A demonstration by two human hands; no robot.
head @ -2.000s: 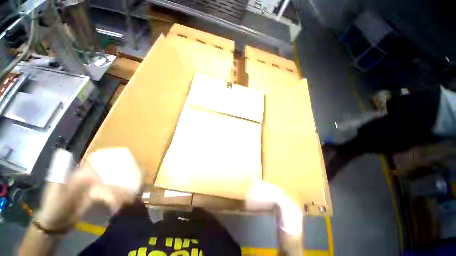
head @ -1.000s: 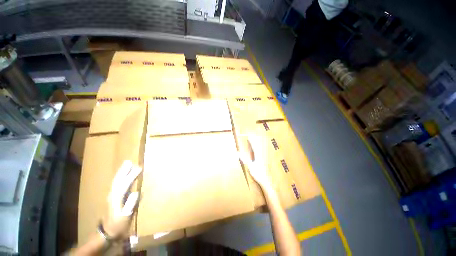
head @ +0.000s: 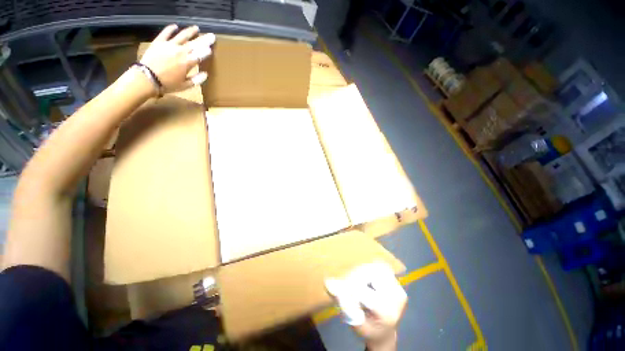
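An open carton stands in front of me with its flaps folded outward. A pale flat sheet covers what lies inside; glare hides its detail. My left hand, with white coverings on the fingertips, is at the upper left corner of the raised far flap. My right hand is blurred, at the right part of the near flap; whether it grips the flap is unclear.
More carton cardboard shows behind the right flap. A grey bench machine runs along the back. Yellow lines mark the floor at right. Cartons on a pallet and blue bins stand beyond. A person's dark legs are at the top.
The carton's flaps have been opened outward, showing the pale sheet inside. My left hand has moved up to the far flap, my right hand down to the near flap.
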